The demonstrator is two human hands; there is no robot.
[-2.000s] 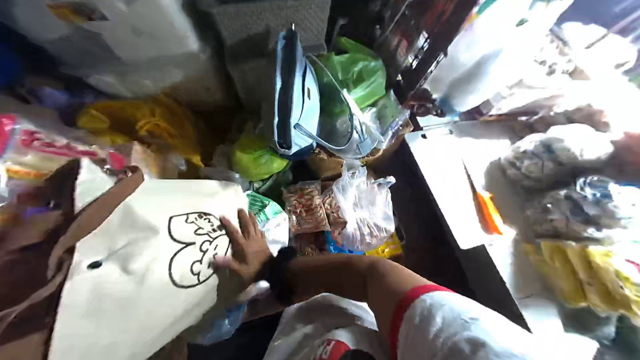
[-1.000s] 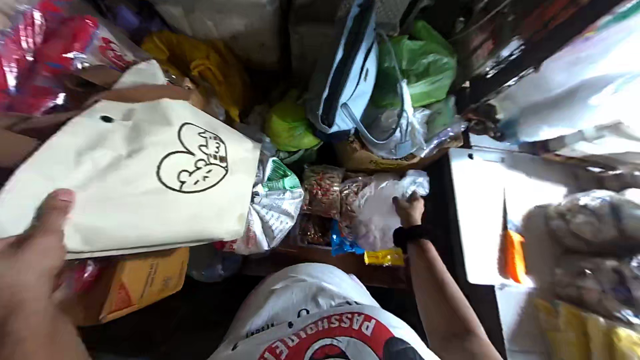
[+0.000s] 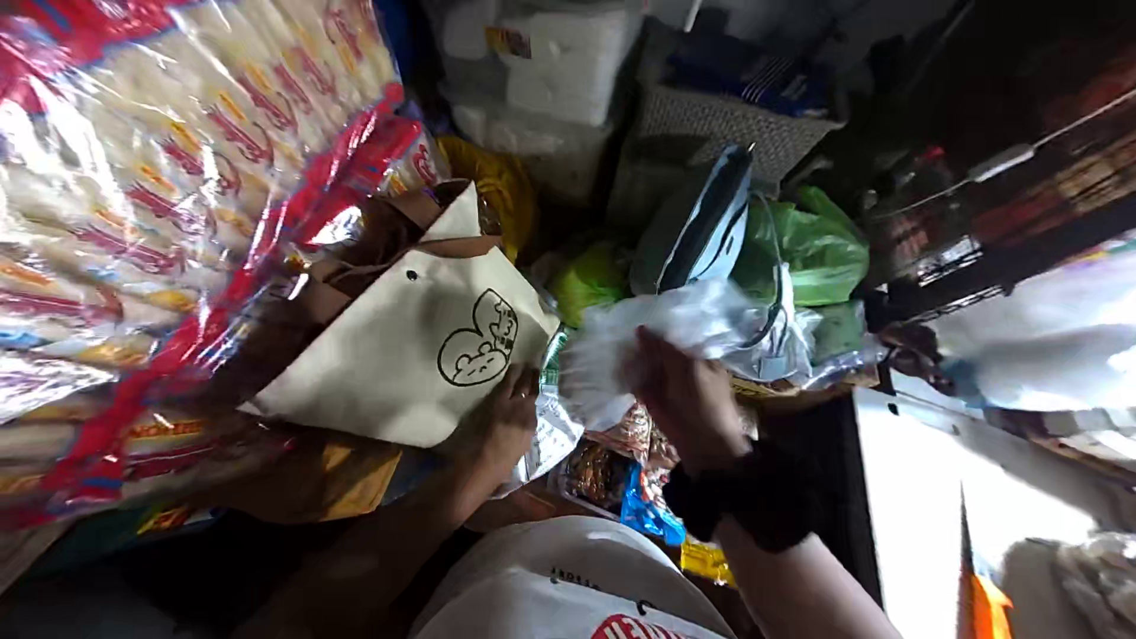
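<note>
My right hand (image 3: 683, 395), with a dark band at its wrist, grips a thin translucent plastic bag (image 3: 612, 346), blurred, in front of the light blue handbag (image 3: 706, 231). My left hand (image 3: 510, 422) is at the lower right edge of a cream canvas tote bag (image 3: 399, 355) with brown handles and a line drawing; its fingers are partly in shadow, and whether they hold the tote cannot be told. Beneath my right hand lie small clear packets of food (image 3: 595, 470) and a blue packet (image 3: 648, 510).
Large clear-and-red packs of wrapped goods (image 3: 195, 177) fill the left. Behind are white foam boxes (image 3: 568, 62), a woven grey basket (image 3: 719, 124), a green plastic bag (image 3: 808, 248) and a yellow bag (image 3: 497, 191). At right stands a white surface (image 3: 914, 497) with an orange object (image 3: 987, 603).
My right hand has lifted the translucent bag from above the packets and moved it left, toward the tote. My left hand has moved from the tote's left side to its lower right edge.
</note>
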